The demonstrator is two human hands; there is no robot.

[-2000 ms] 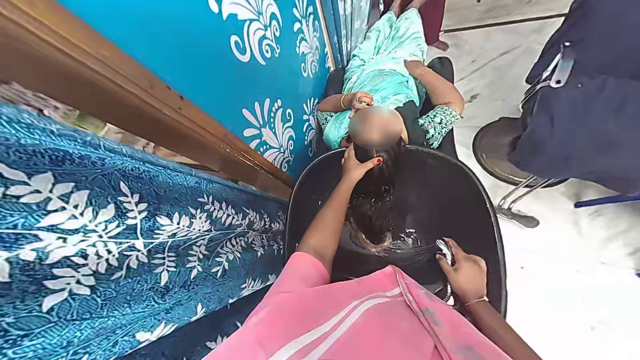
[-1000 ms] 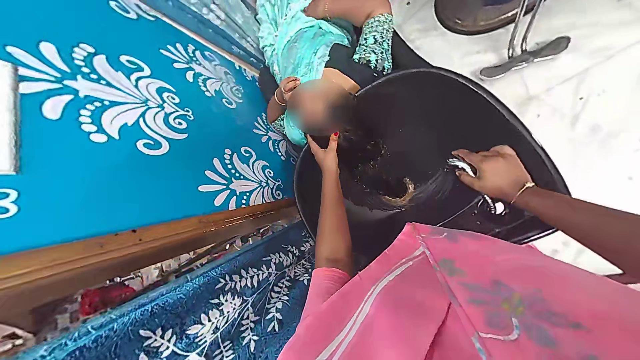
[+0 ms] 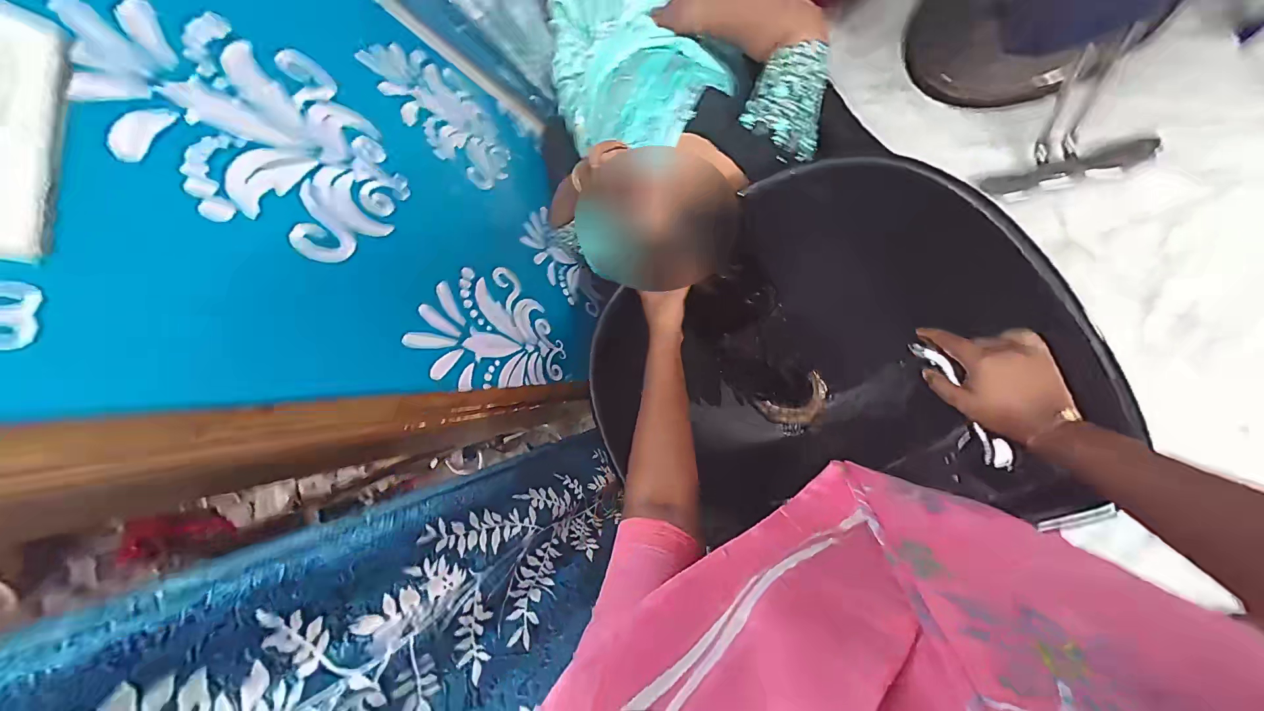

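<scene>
A person in a turquoise garment [image 3: 632, 74] lies back with the head at the rim of a black shampoo basin [image 3: 889, 237]. The person's dark hair [image 3: 731, 306] hangs into the basin. My left hand [image 3: 666, 304] is at the person's head; its fingers are hidden, so its hold cannot be told. My right hand [image 3: 1002, 380] grips a chrome and white hand shower [image 3: 936, 361] over the basin's right side. Part of a shiny hose [image 3: 990, 446] shows below that hand. Near the bottom of the basin lies a curved, brownish wet patch [image 3: 798, 403].
A blue wall with white painted motifs [image 3: 484, 331] rises on the left, above a wooden ledge [image 3: 296, 434]. Blue leaf-patterned cloth [image 3: 444, 592] hangs at lower left. Beyond the basin, a chair's metal footrest [image 3: 1071, 166] stands on the pale floor [image 3: 1185, 286].
The view has turned and come closer to the basin. My left hand stays at the person's head, and my right hand keeps the hand shower over the basin.
</scene>
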